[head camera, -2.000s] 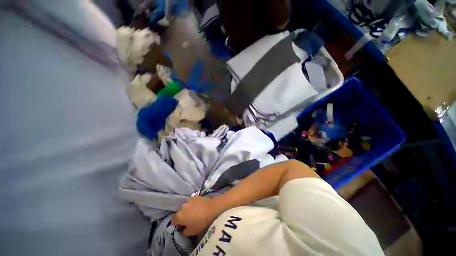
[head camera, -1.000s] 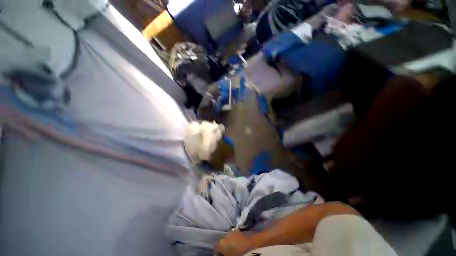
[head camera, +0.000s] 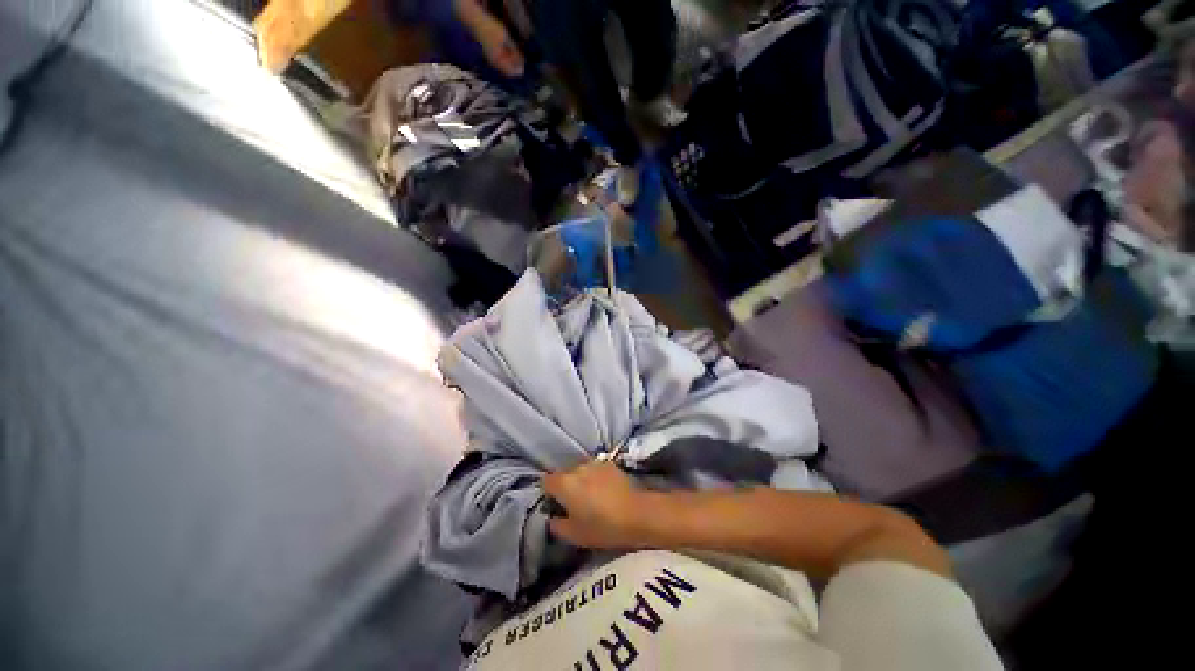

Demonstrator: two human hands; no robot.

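Observation:
A bunched bundle of light grey cloth (head camera: 590,367) with dark parts is held against the front of my body. My right hand (head camera: 596,505) is closed on the gathered middle of the bundle, and its folds fan out above and to the left. Its fingertips are partly hidden by the cloth. My left hand is not in view.
A broad grey sheet-like surface (head camera: 223,420) fills the left side. Ahead are a dark grey cloth heap (head camera: 459,144) and another person's hand (head camera: 501,50) and legs. A blue and white cloth (head camera: 970,288) lies on a surface at right, with dark striped cloths (head camera: 852,92) behind.
The view has swung away from the blue crate and moved forward past the brownish floor area. The cloth heap and other person are now nearer. My right hand still grips the bundle.

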